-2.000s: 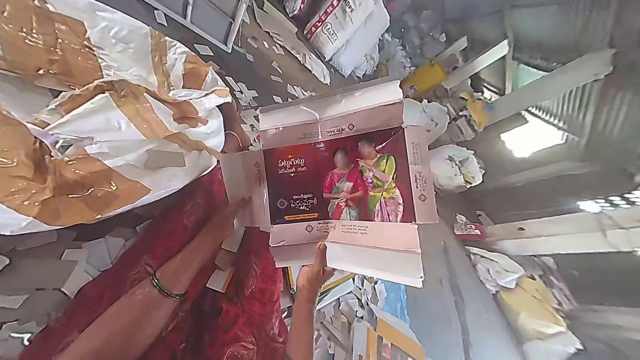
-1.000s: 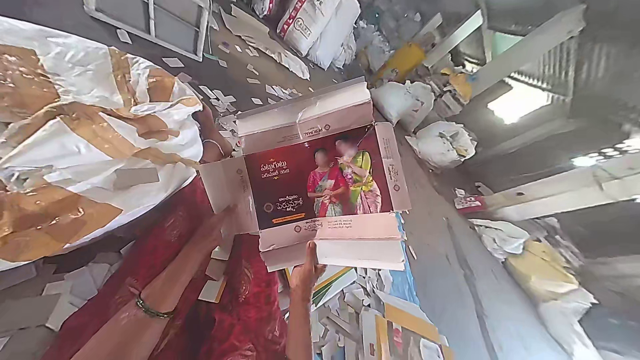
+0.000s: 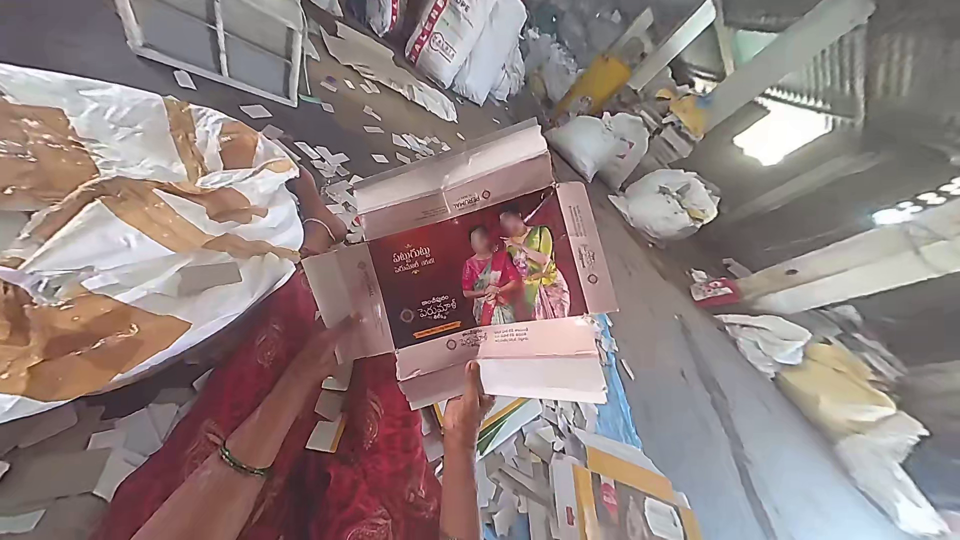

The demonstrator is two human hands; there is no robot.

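Observation:
An unfolded printed cardboard box blank, with a dark red panel showing two people in saris and pale pink flaps, is held up in front of me. My left hand is at its left flap, the fingers blurred and partly behind the card. With the thumb on the lower flap, my right hand grips the bottom edge, its other fingers hidden behind. Beneath the blank lie a heap of card scraps and another flattened carton with yellow-orange edges.
A large white and brown sack bulges at the left, with a person's braceleted foot or hand beside it. A metal-framed panel, stuffed white sacks and scattered paper pieces stand or lie beyond. Bundles line the right side.
The cardboard blank stays held by both hands in all frames. Its tilt has changed slightly since the earliest frame. Nothing has been let go.

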